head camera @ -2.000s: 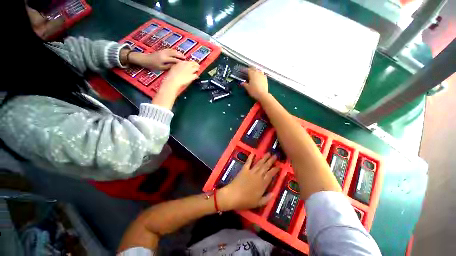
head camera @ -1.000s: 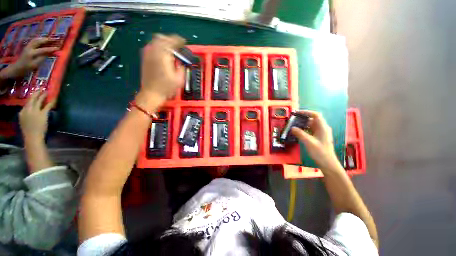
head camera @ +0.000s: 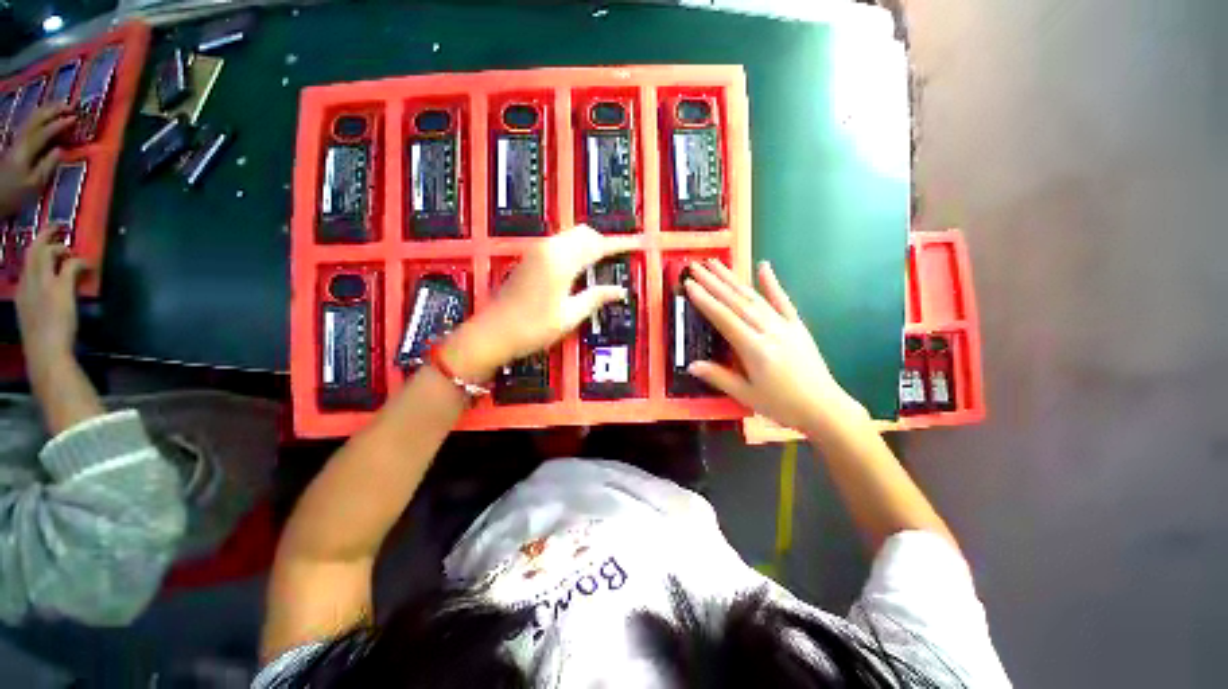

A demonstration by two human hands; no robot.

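Observation:
A red ten-pocket phone tray [head camera: 471, 248] lies in front of me, holding face-down phones with black batteries. My left hand [head camera: 536, 299] has thumb and fingers around a battery [head camera: 610, 307] in the fourth front-row pocket. The phone's white label [head camera: 609, 365] shows below that battery. My right hand [head camera: 762, 342] is spread over the last front-row phone, fingertips on its battery [head camera: 694, 347]; it grips nothing that I can see. A tilted battery [head camera: 434, 320] lies across the second front-row phone. My left hand partly hides the third one.
Loose batteries [head camera: 164, 143] and a yellowish piece [head camera: 203, 84] lie at the upper left of the green bench [head camera: 202, 289]. A neighbour's hands [head camera: 45, 276] work over another phone tray [head camera: 119, 128] at the far left. Another red tray [head camera: 959, 323] sits at the right, beyond the bench edge.
The view has shifted, so the tray appears further left. My left hand has moved from the back row to the fourth front pocket. My right hand's battery now lies in the last front phone.

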